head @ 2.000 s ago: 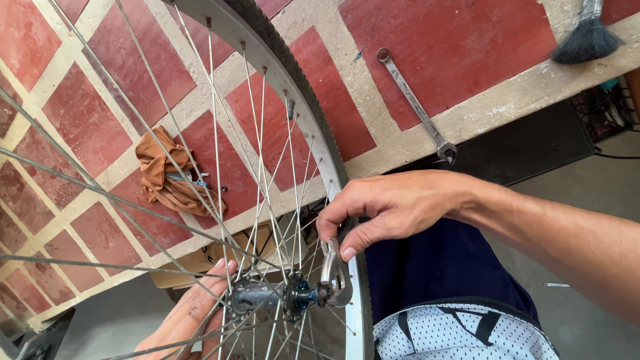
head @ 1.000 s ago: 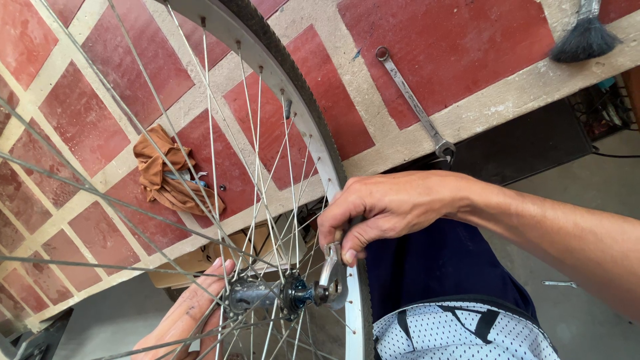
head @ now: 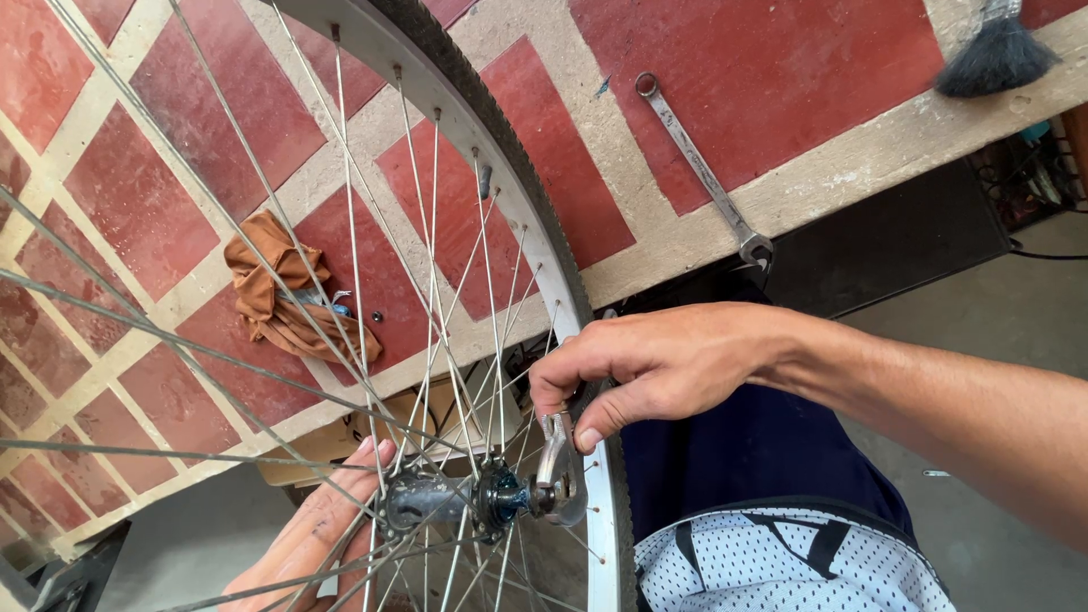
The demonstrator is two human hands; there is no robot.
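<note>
A bicycle wheel with a silver rim (head: 535, 246) and dark tire stands at the centre, its hub (head: 433, 501) low in the view with blue grease at the right end. My right hand (head: 646, 365) pinches the end of a small metal tool (head: 557, 459), seemingly pliers or a wrench, whose head sits at the axle end. Behind the spokes, my left hand (head: 323, 527) lies beside the hub's left end, fingers extended and partly hidden; whether it grips the hub or axle cannot be told.
On the red-tiled bench (head: 765, 85) lie a combination wrench (head: 701, 170) near the edge, a brush (head: 996, 55) with dark bristles, a crumpled brown cloth (head: 285, 289) and a small dark nut-like part (head: 377, 317). Below the edge is a dark flat panel (head: 884, 238).
The metal tool in my right hand has changed its angle slightly at the axle end. My left hand stays beside the hub.
</note>
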